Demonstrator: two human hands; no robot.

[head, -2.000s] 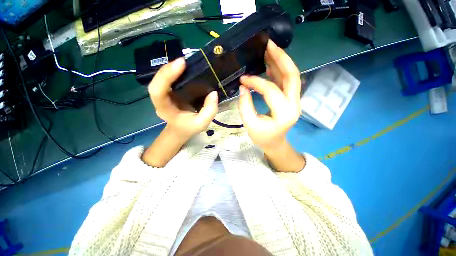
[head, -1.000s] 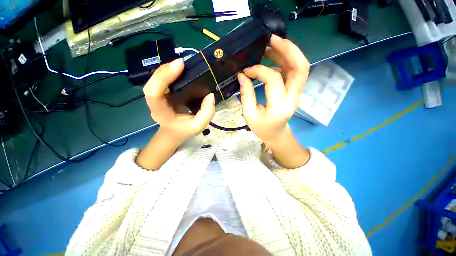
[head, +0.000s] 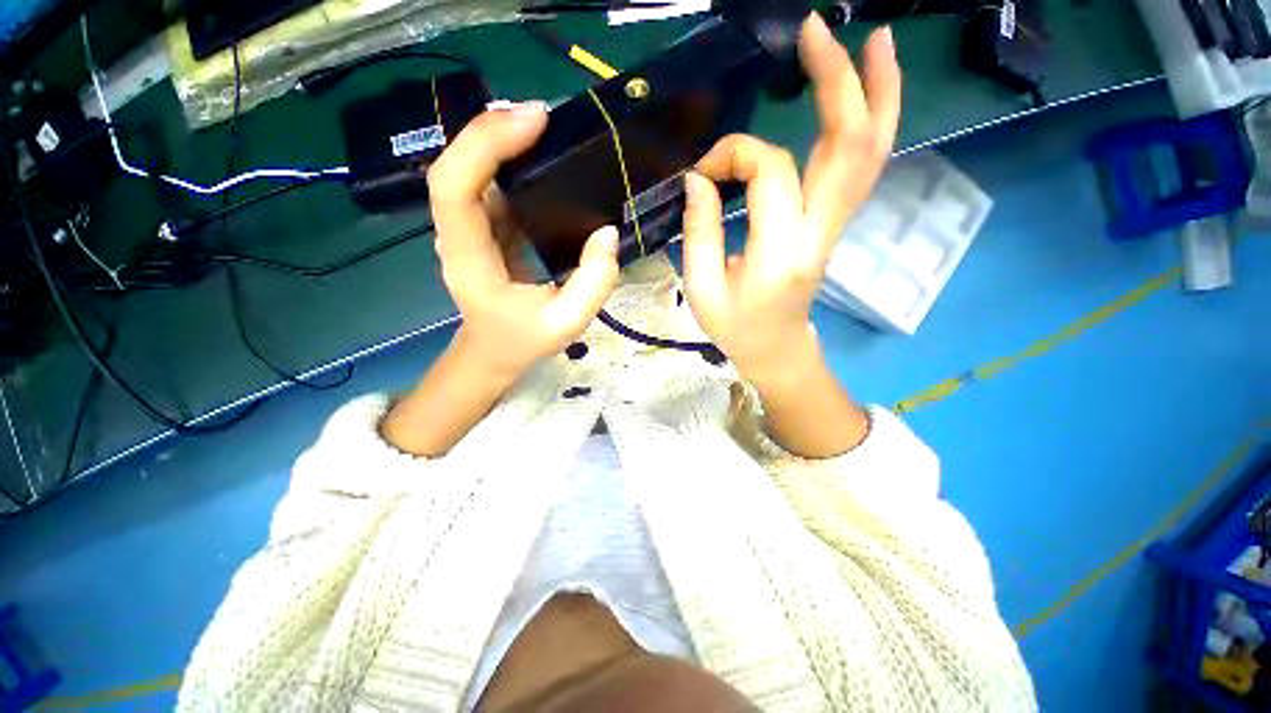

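A black device with a glossy dark face [head: 579, 184] is held tilted above the bench edge, its right end higher. A thin yellow rubber band [head: 622, 151] loops around it. My left hand [head: 509, 265] grips its left end between thumb and fingers. My right hand [head: 781, 223] pinches the lower edge with thumb and a finger; its other fingers are raised off the device. A short black cable [head: 644, 336] hangs in a curve below, before my cardigan.
A connected black unit [head: 414, 141] lies on the green bench [head: 300, 314] with a white cable [head: 216, 181]. Black cables spread at left. A white moulded tray [head: 913, 240] and blue stool-like item [head: 1168, 174] are beyond the bench edge. A blue crate [head: 1182, 599] stands lower right.
Some fingers of my right hand have lifted away from the device's right end and spread upward. The device has shifted slightly right and up. My left hand still grips it.
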